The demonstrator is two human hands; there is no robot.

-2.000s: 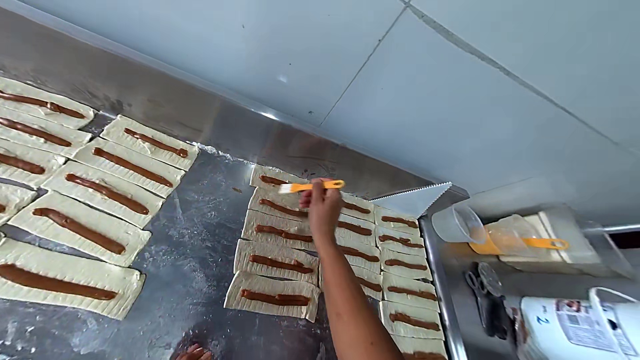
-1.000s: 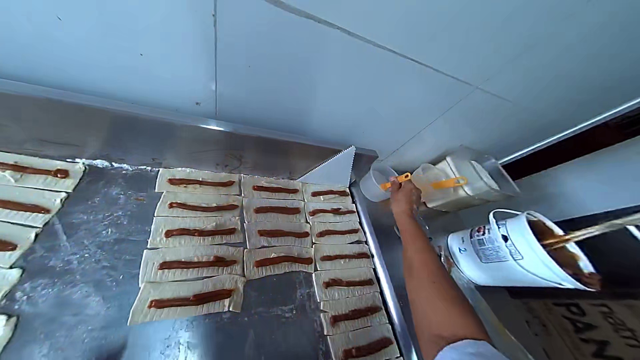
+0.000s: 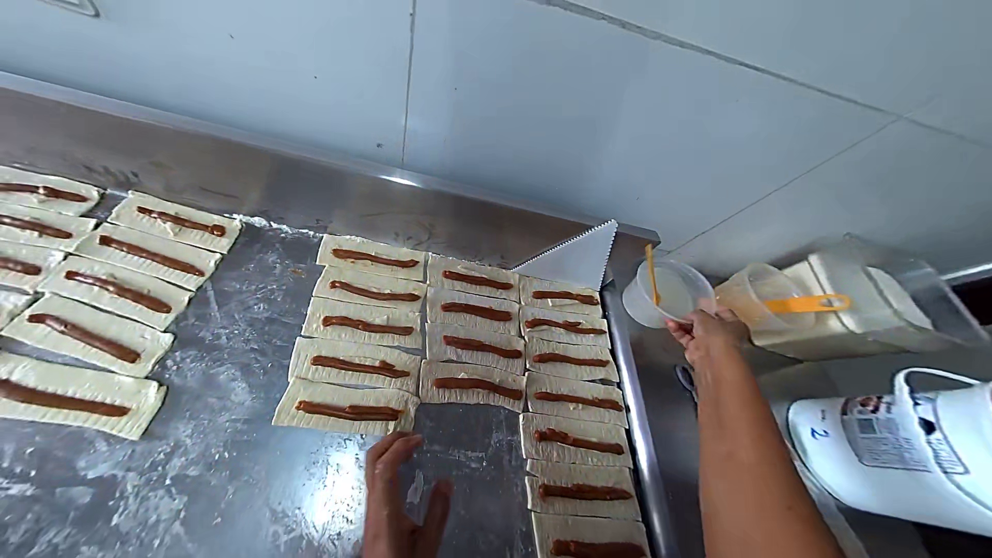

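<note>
Fingers of my right hand [image 3: 709, 333] grip the rim of a clear plastic cup [image 3: 647, 298], in which an orange-handled brush [image 3: 652, 275] leans, its lower end inside. My left hand [image 3: 403, 496] holds nothing, fingers apart, just below a dough rectangle [image 3: 349, 407] bearing a strip of brown filling. Columns of such dough pieces, each with a brown strip, lie on the steel table; the right column [image 3: 577, 442] runs along the table's edge. More filled dough pieces [image 3: 132, 287] lie at the left.
A toothed metal scraper [image 3: 573, 256] leans at the table's back right corner. Beyond the cup are another clear container [image 3: 748, 291] with an orange-handled tool [image 3: 810, 304], and a clear bin [image 3: 922, 310]. A white bucket [image 3: 852, 442] lies at the right. The tiled wall rises behind.
My right hand has moved right from above the dough pieces to the cup, and the orange-handled brush it held now stands in the cup. My left hand has come into view over the table.
</note>
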